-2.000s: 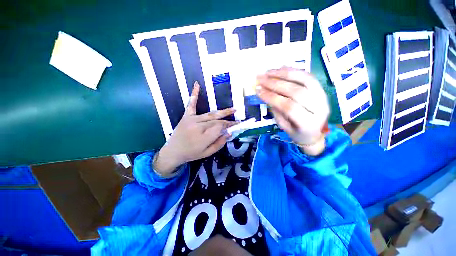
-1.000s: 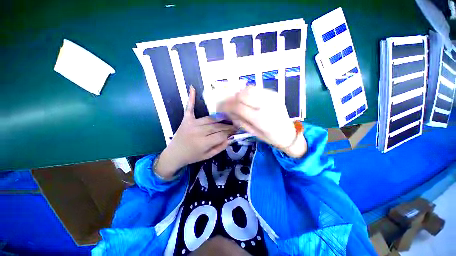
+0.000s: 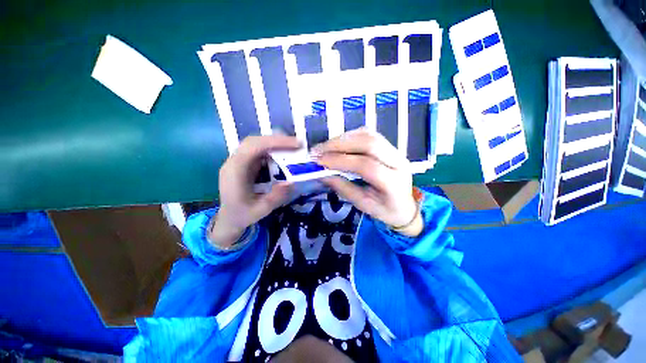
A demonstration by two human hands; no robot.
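A white die-cut sheet [image 3: 322, 84] with several long black strips lies on the green bench. Blue bands cross the four right strips; the two left strips show none. My left hand [image 3: 251, 184] and my right hand [image 3: 372, 177] meet at the sheet's lower edge. Their fingertips hold a small white-and-blue label piece [image 3: 303, 169] between them. My fingers cover parts of the piece and the lower ends of some strips.
A narrow label sheet [image 3: 489, 92] with blue rectangles lies right of the main sheet. A pale translucent piece [image 3: 445, 126] lies between them. A blank white liner scrap [image 3: 131, 74] lies left. Striped stacks [image 3: 581, 135] stand far right. Cardboard [image 3: 117, 259] is below the bench.
My right hand has come off the third strip and down to the sheet's lower edge. My left hand has lifted from the sheet and now grips the label piece too. A pale piece now shows at the sheet's right edge.
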